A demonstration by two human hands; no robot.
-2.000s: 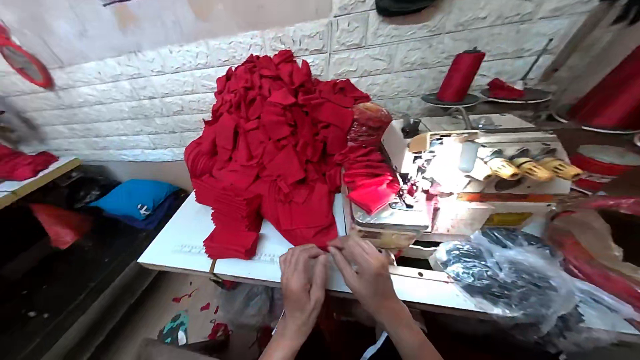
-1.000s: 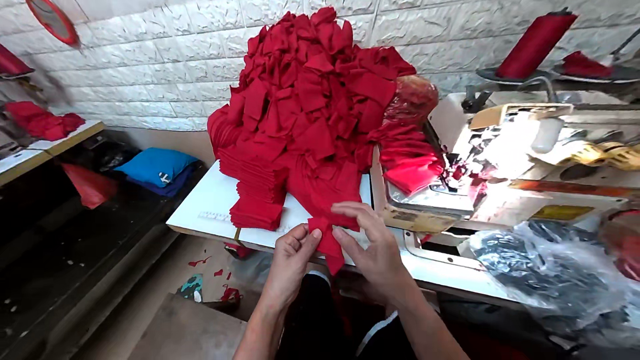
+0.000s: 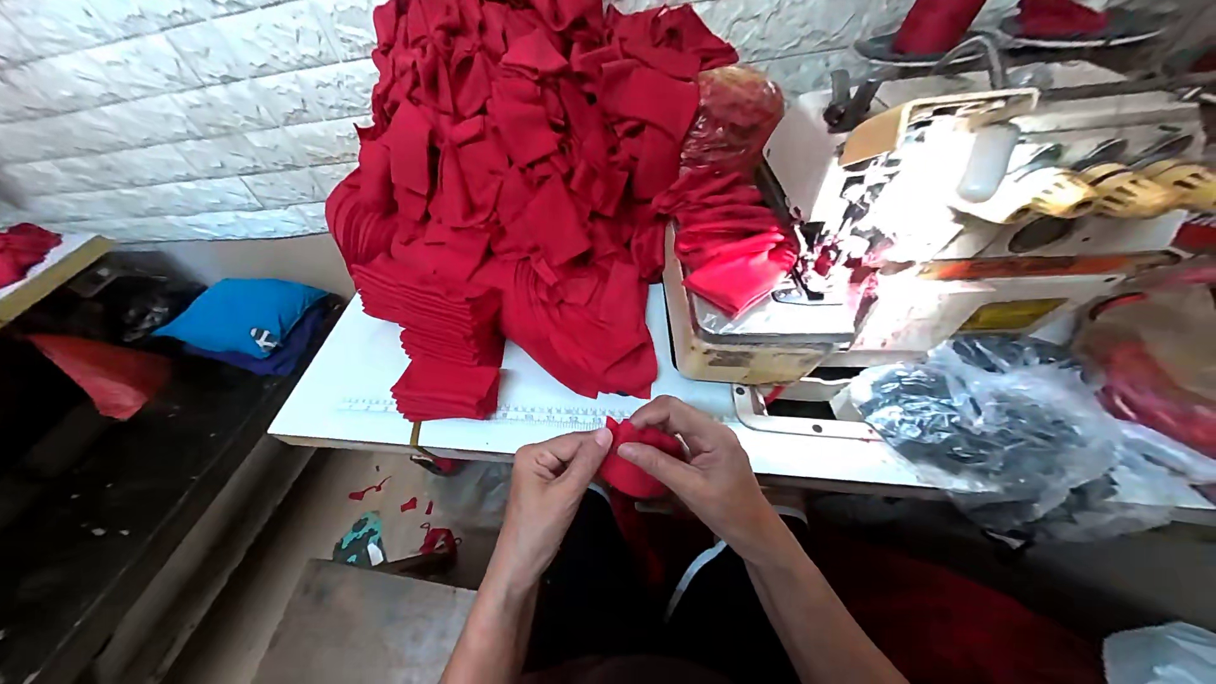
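A small piece of red fabric [image 3: 638, 461] is pinched between my two hands at the front edge of the white table [image 3: 560, 429]. My left hand [image 3: 556, 480] grips its left edge with thumb and forefinger; my right hand [image 3: 703, 465] has its upper right part between thumb and fingers. Just beyond them, a big heap of red fabric pieces [image 3: 532, 152] rises toward the wall, with a neat stack of red pieces [image 3: 446, 332] at its front left. More folded red pieces [image 3: 731, 247] lie by the needle area of the sewing machine [image 3: 950, 228], right of the heap.
Clear plastic bags with dark contents [image 3: 997, 418] lie at the table's right. Thread cones stand behind the machine, one of them red [image 3: 936, 24]. A printed ruler scale runs along the table's front. At the left, a blue bundle [image 3: 242, 318] rests on a dark surface; red scraps litter the floor.
One second ago the red piece hung spread below my fingers; now it looks rounded and bunched between my hands. The view has moved closer to the table since two seconds ago.
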